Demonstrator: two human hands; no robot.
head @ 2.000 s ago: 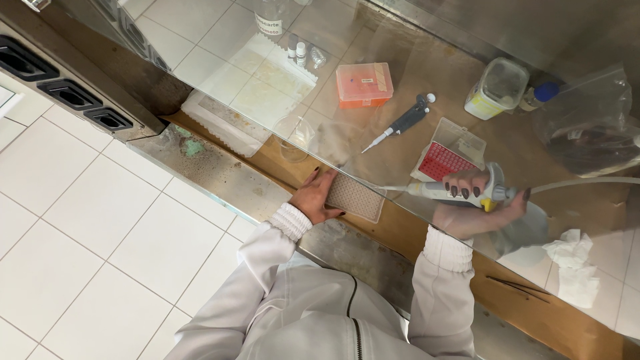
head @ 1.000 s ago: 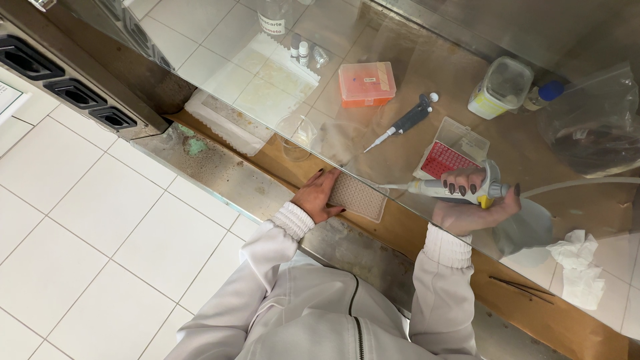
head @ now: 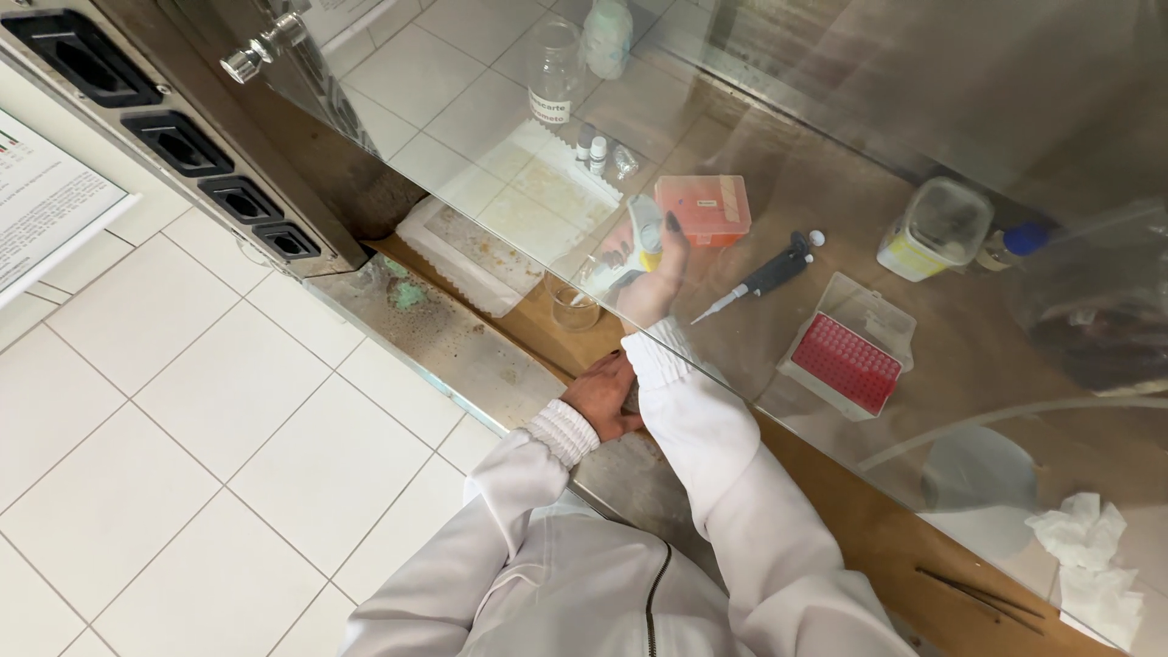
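My right hand [head: 659, 274] is behind the glass sash, closed around a white and grey handheld pipette [head: 646, 228] with a yellow part. The pipette's lower end points down and left, at a small clear glass beaker [head: 575, 306] near the front edge. My left hand [head: 602, 394] stays at the front of the cabinet, its fingers at the side of a well plate [head: 632, 398], which my right forearm mostly hides. A dark pipette [head: 757, 278] lies right of my right hand, between a closed orange tip box [head: 703, 208] and an open box of red-racked tips [head: 847, 363].
The glass sash slants across the work area. A labelled glass bottle [head: 553, 78], small vials [head: 598, 155] and a stained white pad [head: 474, 255] are at the left. At the right are a clear tub [head: 935, 228], a blue-capped bottle [head: 1024, 239], crumpled tissue [head: 1086, 538], tweezers [head: 981, 598] and tubing [head: 1004, 411].
My right hand has moved left with the pipette, from right of the well plate to the glass beaker. My right forearm now covers most of the plate. My left hand remains beside it.
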